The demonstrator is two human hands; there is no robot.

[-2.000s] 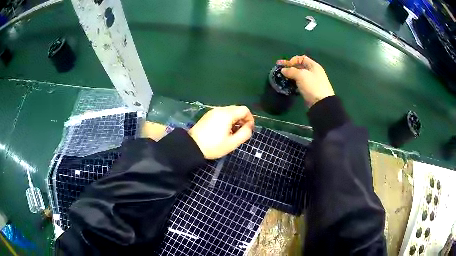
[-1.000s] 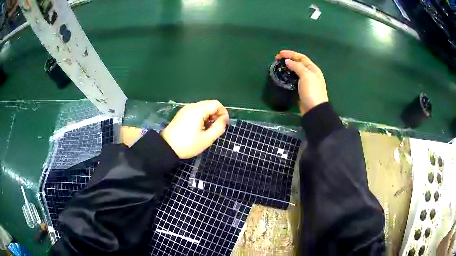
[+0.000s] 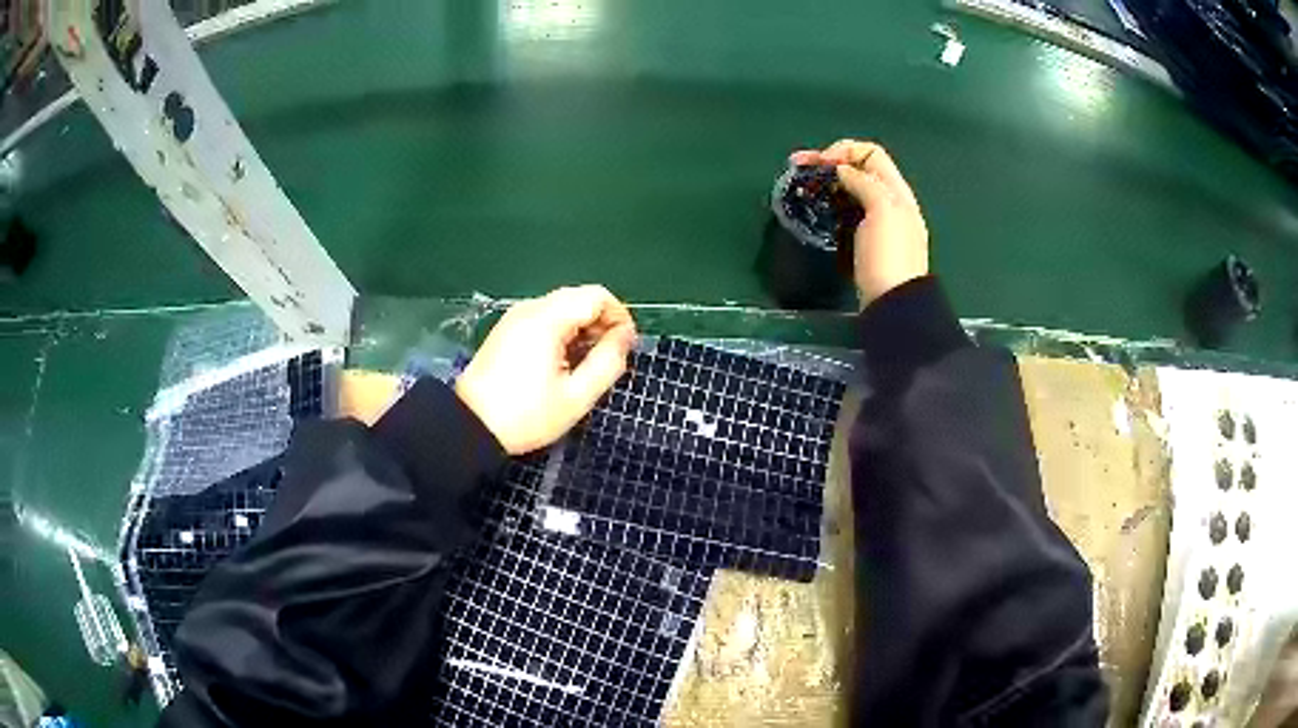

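Observation:
A black cylindrical unit (image 3: pixel 809 263) stands upright on the green belt, its open top showing small parts. My right hand (image 3: pixel 885 221) is at its right side and rim, fingers and thumb curled over the top edge; whether a small pad is in the fingertips is hidden. My left hand (image 3: pixel 548 367) hovers at the upper left of the black gridded pad sheet (image 3: pixel 698 491), fingers curled towards the thumb; I cannot tell whether a pad is between them. The sheet has a few white gaps. Another gridded sheet (image 3: pixel 555 626) lies below and left of it.
A slanting white post (image 3: pixel 228 185) stands at left. Clear gridded film (image 3: pixel 228 420) and a pale tool (image 3: pixel 100 626) lie at left. Another cylinder (image 3: pixel 1224 302) stands at far right. A white perforated strip (image 3: pixel 1224 548) lies on the right over tan board (image 3: pixel 1082 484). A white scrap (image 3: pixel 948 46) lies on the belt.
My right hand stays at the cylinder's rim, its fingertips shifting over the top. The view has shifted, moving the left hand and sheets leftwards in the picture. The far-right cylinder shows further right.

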